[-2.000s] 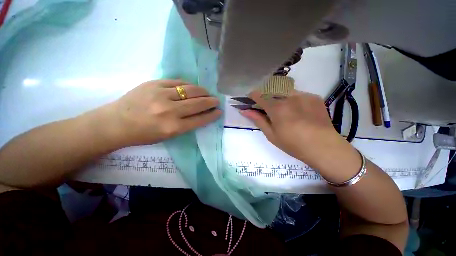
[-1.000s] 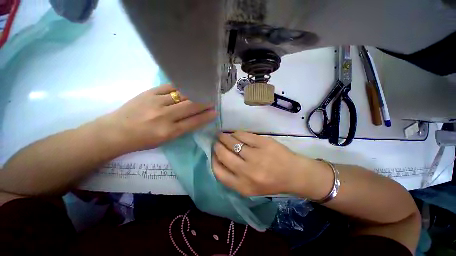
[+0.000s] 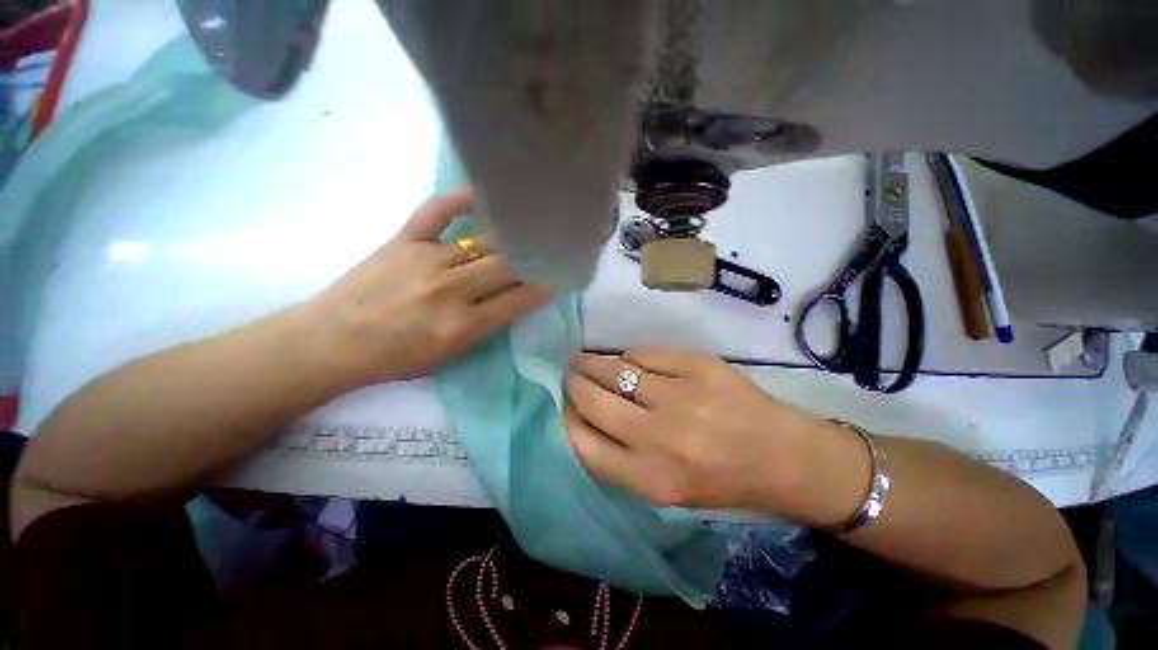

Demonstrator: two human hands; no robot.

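A sheer aqua-green fabric piece [image 3: 514,444] runs from under the grey sewing machine head [image 3: 546,114] over the table's front edge. My left hand [image 3: 425,298] lies on the fabric with its fingertips partly hidden by the machine head. My right hand [image 3: 673,432] holds the fabric's right edge between thumb and fingers, just in front of the head. The needle and presser foot are hidden behind the head. The thread snips are not visible.
Black-handled shears [image 3: 870,305], a brown-handled tool [image 3: 966,286] and a white-blue pen [image 3: 994,292] lie at right. A ribbed tension knob [image 3: 678,264] sticks out from the machine. A printed ruler tape [image 3: 381,443] runs along the front edge. More aqua fabric [image 3: 76,165] lies at far left.
The snips in my right hand two seconds ago are out of sight. My right hand has moved left and down onto the fabric. The view has shifted, showing the tension knob fully.
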